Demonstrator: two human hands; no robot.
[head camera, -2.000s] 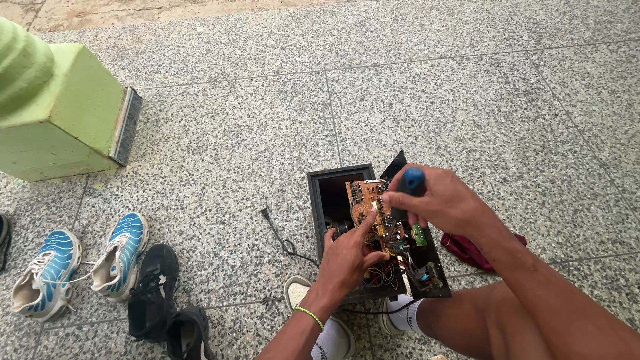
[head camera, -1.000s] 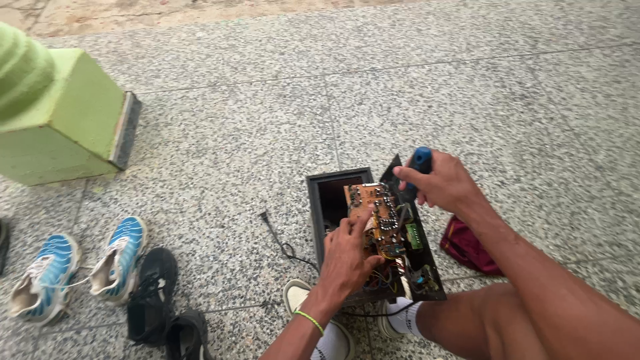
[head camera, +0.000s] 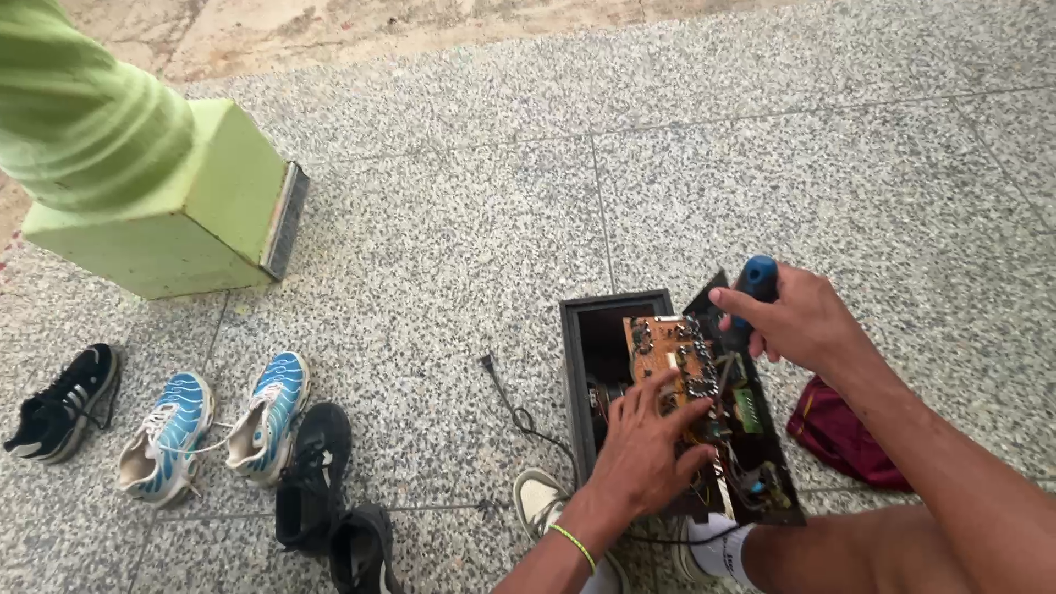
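An orange-brown circuit board (head camera: 652, 342) with many soldered parts lies tilted over an open black box (head camera: 575, 388). My left hand (head camera: 652, 437) rests on the board's lower part with its fingers spread. My right hand (head camera: 796, 318) is closed around the blue and black handle of a screwdriver (head camera: 757, 285), above the box's right side; its tip is hidden. Beside the board, a black panel (head camera: 771, 470) carries a green component (head camera: 747, 410) and wiring. Inside the box, at the left, a round part shows, partly covered by my left hand.
A black power cord (head camera: 528, 425) lies left of the box. Blue-and-white sneakers (head camera: 177, 429) and black shoes (head camera: 318, 470) stand at the left, near a green pillar base (head camera: 223, 206). A maroon cloth item (head camera: 846, 437) lies right of the box, beside my legs.
My right hand, holding the screwdriver, has moved right, off the circuit board. My left hand stays at the board, its fingers a little lower than two seconds ago.
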